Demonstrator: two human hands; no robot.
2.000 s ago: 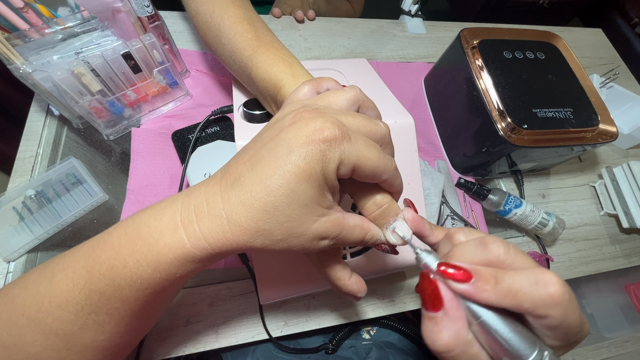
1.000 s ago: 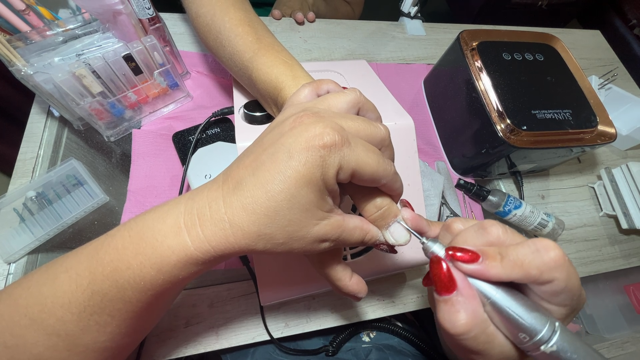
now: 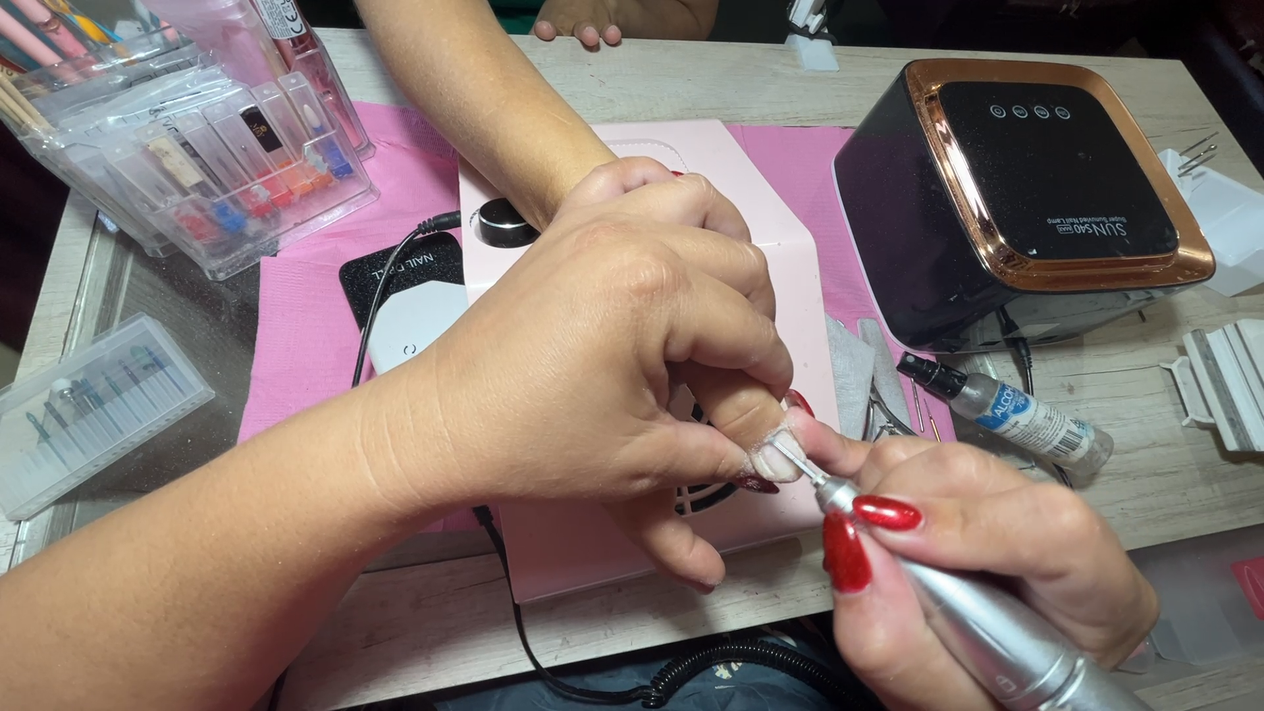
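My left hand (image 3: pixel 602 346) is closed around another person's hand, whose forearm (image 3: pixel 494 99) comes in from the top. Between my fingers shows that person's fingertip, its nail (image 3: pixel 777 459) whitish and dusty. In my right hand (image 3: pixel 968 553) is a silver electric nail drill handpiece (image 3: pixel 997 632), held like a pen. Its thin metal bit reaches the nail near the skin edge; whether it touches cannot be told. One finger of my right hand rests by the held fingertip. Beneath the hands lies a pink nail dust collector (image 3: pixel 780 267), its fan grille partly hidden.
A black and copper nail lamp (image 3: pixel 1047 178) stands right, beside an alcohol spray bottle (image 3: pixel 1007 413) and metal tools. Left are a clear organizer (image 3: pixel 286 222) and a drill bit case (image 3: pixel 99 410). A coiled black cord (image 3: pixel 750 657) hangs along the near edge.
The drill bit has shifted slightly over the nail, with small moves of my right hand. My left hand keeps its hold on the other person's finger.
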